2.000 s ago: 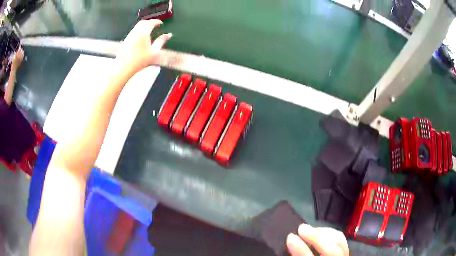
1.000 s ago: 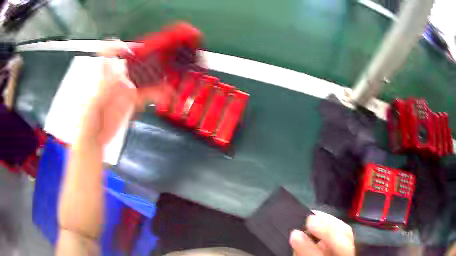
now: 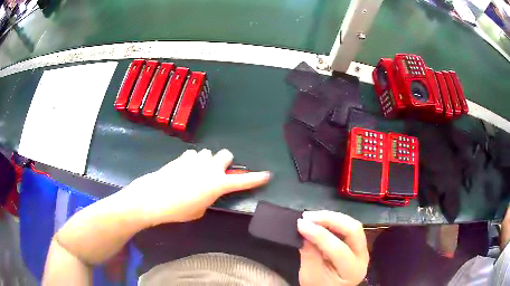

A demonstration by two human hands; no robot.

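Note:
My left hand (image 3: 198, 181) is over the near part of the green bench, with a red radio (image 3: 240, 171) under it. Only a small red and dark part of that radio shows past my fingers. My right hand (image 3: 335, 243) pinches a thin black speaker grille (image 3: 275, 224) by its right end, in front of the bench edge and apart from the radio. Two red radios with dark grilles fitted (image 3: 365, 176) lie side by side on the right. A loose pile of black grilles (image 3: 313, 109) lies behind and left of them.
Several red radios (image 3: 158, 92) stand in a row at the left, beside a white sheet (image 3: 67, 114). More radios with round speakers (image 3: 416, 92) stand right of the metal post (image 3: 355, 33). A blue bin (image 3: 42, 218) is at lower left.
My left hand reached to the far belt, took a red radio and brought it back to the near bench. My right hand still holds the grille. The view has shifted right.

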